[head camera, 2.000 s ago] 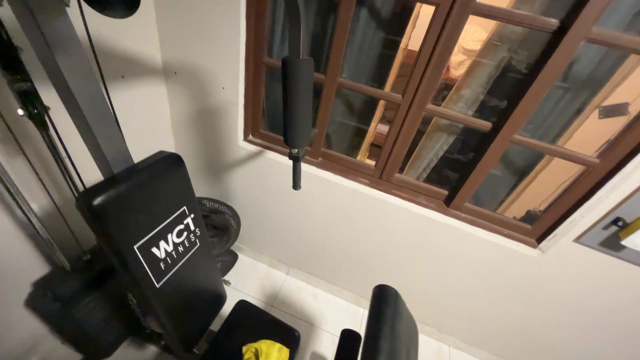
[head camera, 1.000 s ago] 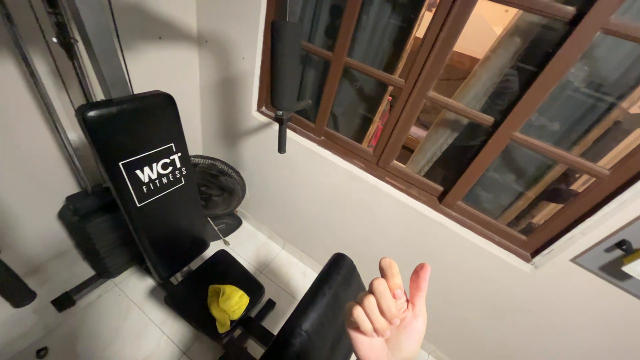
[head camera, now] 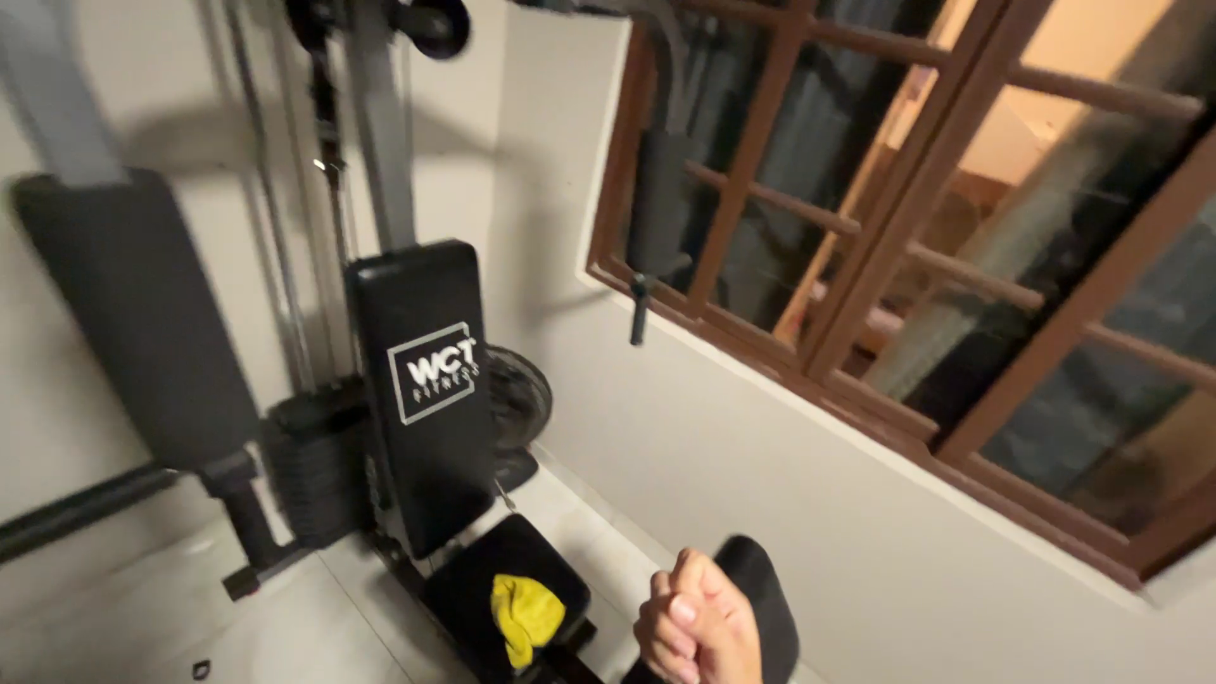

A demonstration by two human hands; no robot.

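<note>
My right hand point(head camera: 703, 622) is raised at the bottom, right of centre, with its fingers curled and the thumb folded against them. Nothing shows in it. Behind it, partly covered, is a black padded part point(head camera: 765, 598) of the exercise machine; touching cannot be told. To the left, a crumpled yellow cloth point(head camera: 527, 613) lies on the black seat point(head camera: 465, 598), below the upright WCT Fitness backrest point(head camera: 427, 475). My left hand is out of view.
A padded machine arm point(head camera: 138, 323) hangs at the left, another point(head camera: 660, 204) before the brown-framed window point(head camera: 826, 228). A weight stack point(head camera: 318, 475) stands behind the backrest, weight plates point(head camera: 518, 399) beside it. White tiles point(head camera: 275, 636) cover the floor.
My right hand, not in view two seconds ago, had its thumb raised away from the fingers one second ago; now the thumb is folded in. The view has swung left, bringing in the left padded arm.
</note>
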